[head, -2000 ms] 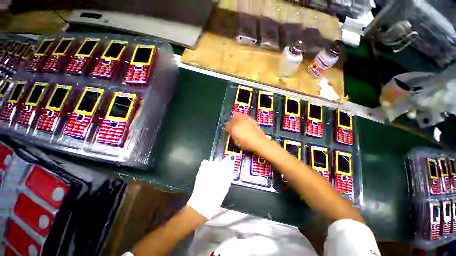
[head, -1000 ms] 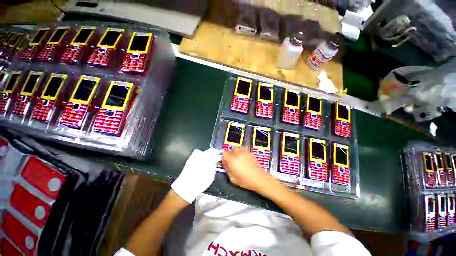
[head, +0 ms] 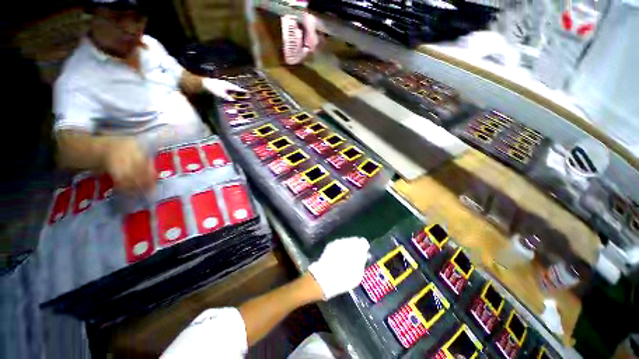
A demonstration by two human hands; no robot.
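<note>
My left hand (head: 341,267), in a white glove, is at the left edge of the near tray, beside a red keypad phone (head: 389,273) with a yellow frame. Its fingers look bunched, and I cannot tell whether they hold anything. My right hand is not in view. The near clear tray (head: 364,308) holds two rows of phones and is cut off by the bottom edge. A tray stack (head: 308,228) of similar phones stands to its left on the dark green bench (head: 382,223).
Another person (head: 126,91) stands at the left, one hand blurred over red parts (head: 170,220) on a grey stack. Beyond are a grey panel (head: 392,133), a tan board (head: 438,203), blurred bottles (head: 558,275), a white scrap (head: 552,317) and more phone trays (head: 501,137).
The view has swung left, bringing the other person and far trays into sight. My right hand has gone out of the picture. My gloved left hand remains near the tray's left edge.
</note>
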